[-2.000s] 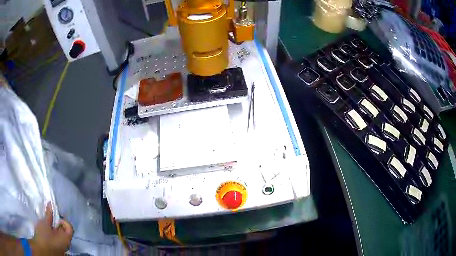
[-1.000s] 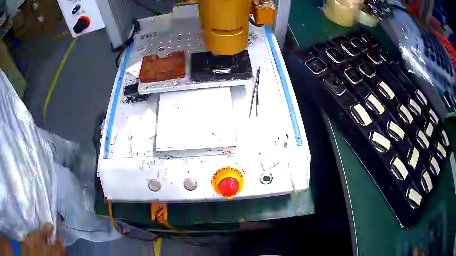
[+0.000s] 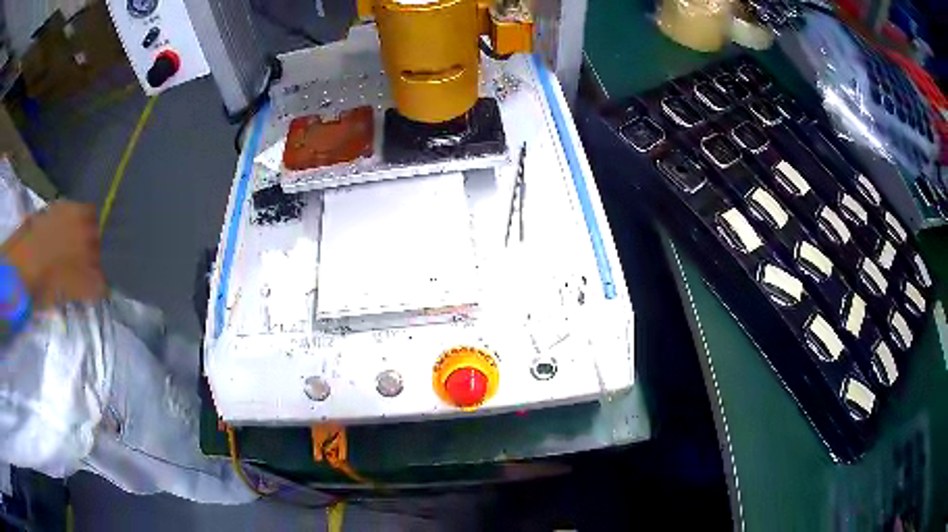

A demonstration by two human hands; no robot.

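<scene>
Neither of my hands can be made out. A white bench press (image 3: 421,369) stands in front of me. Its golden-yellow head (image 3: 428,62) is over a black fixture block (image 3: 457,133), with a red-brown block (image 3: 328,138) to its left. Whether the head touches the black block is unclear. A white slide plate (image 3: 395,244) lies before the blocks. Thin metal tweezers (image 3: 516,197) lie on the press to its right. A black blister tray (image 3: 717,255) on the right holds dark cases with shiny rims; many bear cream-white strips (image 3: 823,338).
At the left edge are a person's blurred bare hand (image 3: 62,249) with a blue wristband and white smock (image 3: 73,384). The red emergency stop button (image 3: 466,386) is on the press front. Tape rolls (image 3: 694,23) and crumpled clear plastic (image 3: 858,88) lie on the green bench (image 3: 694,312).
The view has shifted a little. The person's hand at the left has risen from the lower left corner to mid-height. The press and tray look unchanged.
</scene>
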